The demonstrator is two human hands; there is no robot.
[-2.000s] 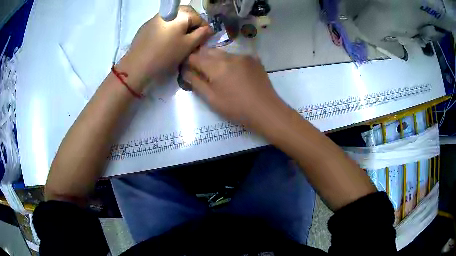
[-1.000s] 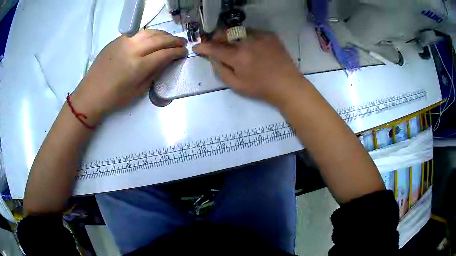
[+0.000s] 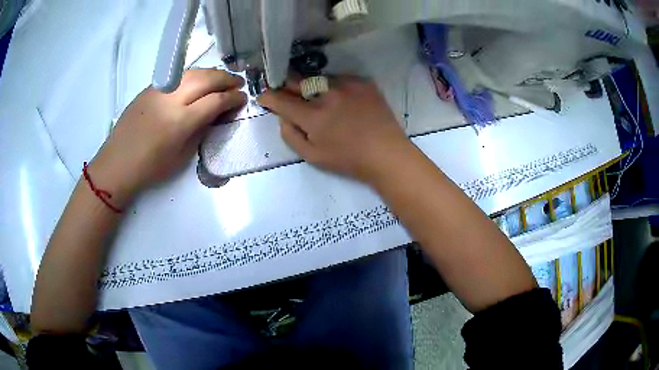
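A small piece of white fabric strip (image 3: 253,108) lies at the presser foot (image 3: 254,81), mostly hidden by fingers. My left hand (image 3: 177,115) is just left of the foot, its fingertips down on the strip's left side. My right hand (image 3: 336,123) is right of the foot, index fingertip close to it on the strip's right side. The shiny throat plate (image 3: 246,148) shows in front of both hands. The machine head (image 3: 412,22) stands above, with cream knobs (image 3: 314,87) over my right hand.
The pale grey rounded bar (image 3: 175,47) hangs above my left hand. A purple bundle (image 3: 466,94) and a white-handled tool (image 3: 517,99) lie at the right. The printed ruler (image 3: 246,249) runs along the table's front edge. A yellow wire basket (image 3: 560,209) stands right of the knees.
The view has shifted, showing more of the machine head. My hands, earlier close together with my left hand over the foot area, moved to either side of the foot and stay there.
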